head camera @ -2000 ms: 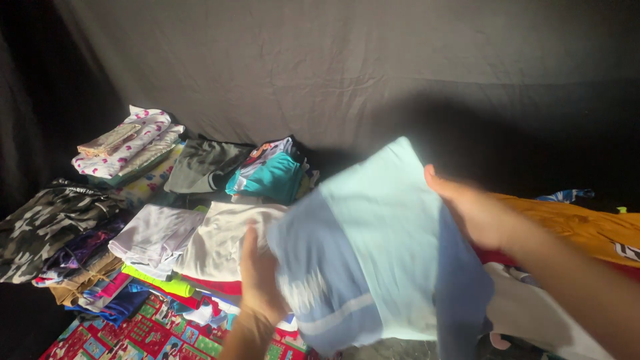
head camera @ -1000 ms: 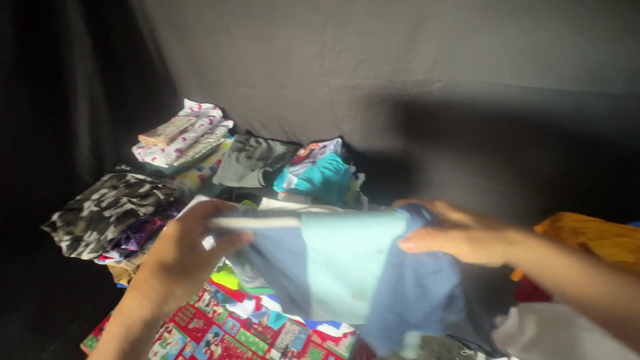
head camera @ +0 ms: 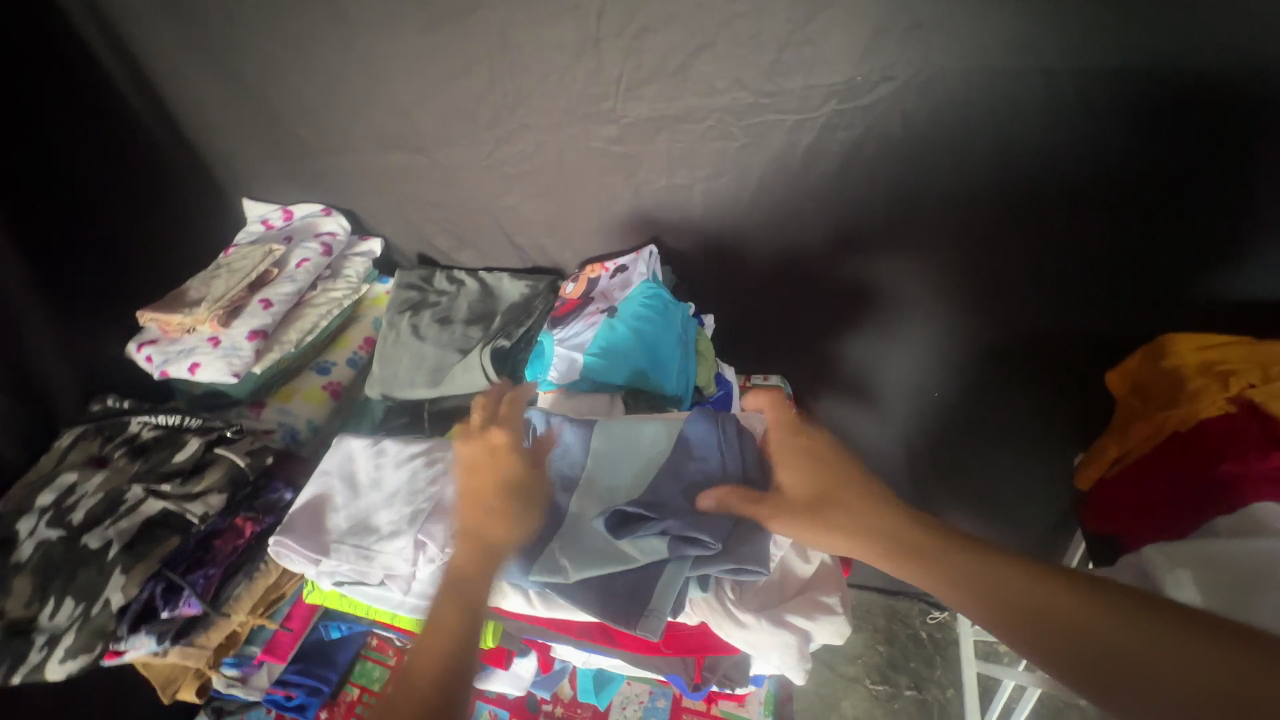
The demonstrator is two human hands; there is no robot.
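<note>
A blue and pale-grey folded garment (head camera: 640, 500) lies on top of a stack of folded clothes. My right hand (head camera: 800, 480) grips its right side, thumb on top and fingers at the far edge. My left hand (head camera: 500, 470), blurred, is at the garment's left edge; whether it holds cloth cannot be told. Left of it lies a folded white garment (head camera: 365, 510), with a white cloth (head camera: 780, 610) under the blue one at the right. Just behind are a folded grey garment (head camera: 460, 320) and a turquoise and white printed garment (head camera: 640, 340).
At the left are a camouflage garment (head camera: 90, 520) and heart-patterned white cloth (head camera: 290, 260) on stacks. A red patterned cloth (head camera: 380, 670) covers the surface below. Orange cloth (head camera: 1190, 390) and dark red cloth lie at far right, above a white metal frame (head camera: 975, 660). A dark curtain (head camera: 700, 120) hangs behind.
The blue garment, earlier held up and spread between both hands, is now folded smaller and rests on the stack beside the white garment. The view has shifted.
</note>
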